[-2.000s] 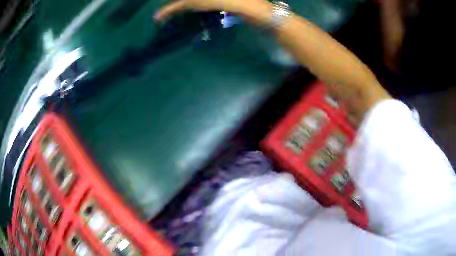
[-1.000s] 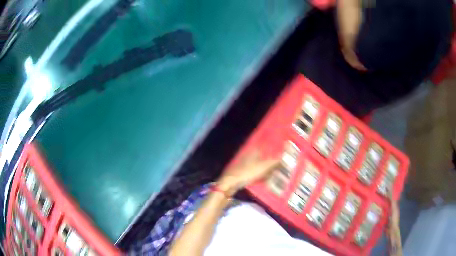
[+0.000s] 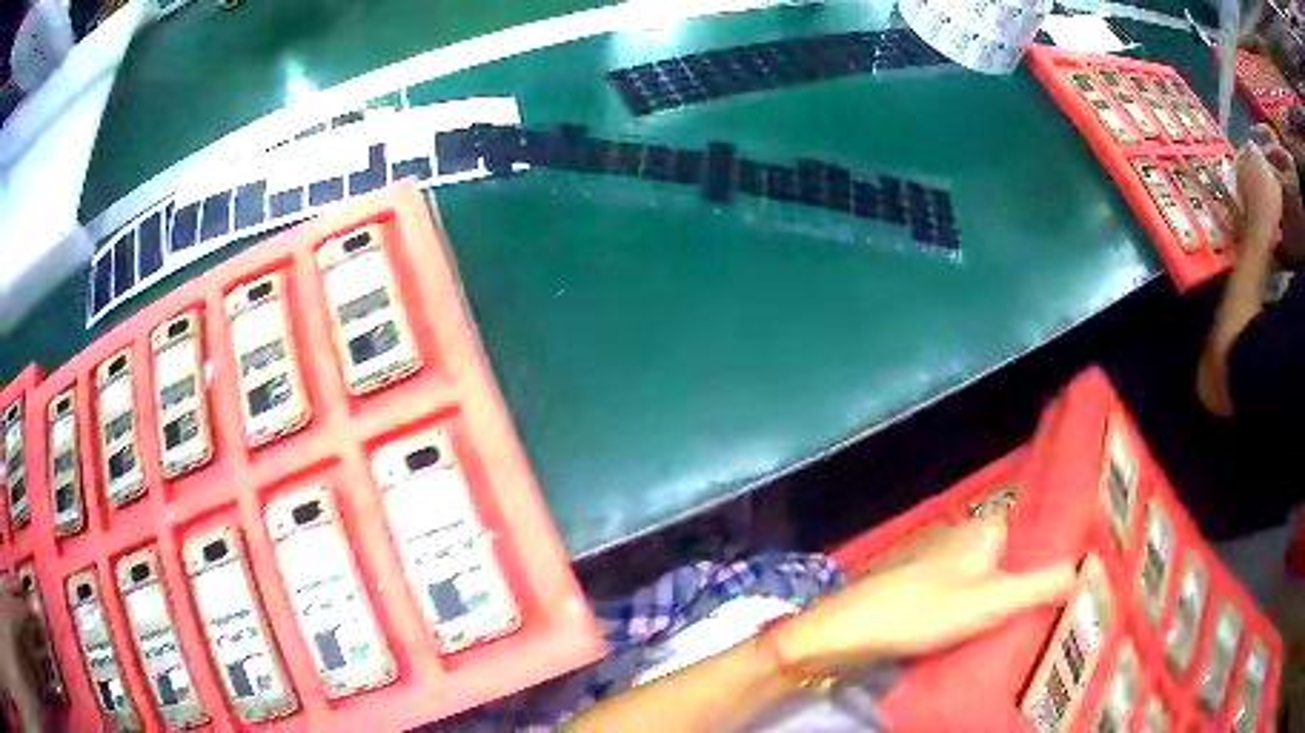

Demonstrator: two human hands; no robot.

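Observation:
My left hand (image 3: 916,587), with a thin red band at the wrist, grips the near-side edge of a tilted red foam tray (image 3: 1062,480) at the lower right. Gold-edged open phones (image 3: 1066,662) sit in its slots. The tray is cut off by the bottom edge. Another red surface with a phone part (image 3: 992,504) shows behind my hand, partly hidden. My right hand is not in view.
On the green bench (image 3: 744,358) lie a filled red tray (image 3: 487,408) at left, white strips with black squares (image 3: 201,222), and a dark sheet strip (image 3: 830,186). Another person's hand (image 3: 1259,193) is at a far-right tray (image 3: 1102,151). A blurred hand (image 3: 22,652) shows at left.
The view has swung towards the bench. The gripped tray now appears lower right and more tilted. My right hand, at its far side a second ago, is out of view.

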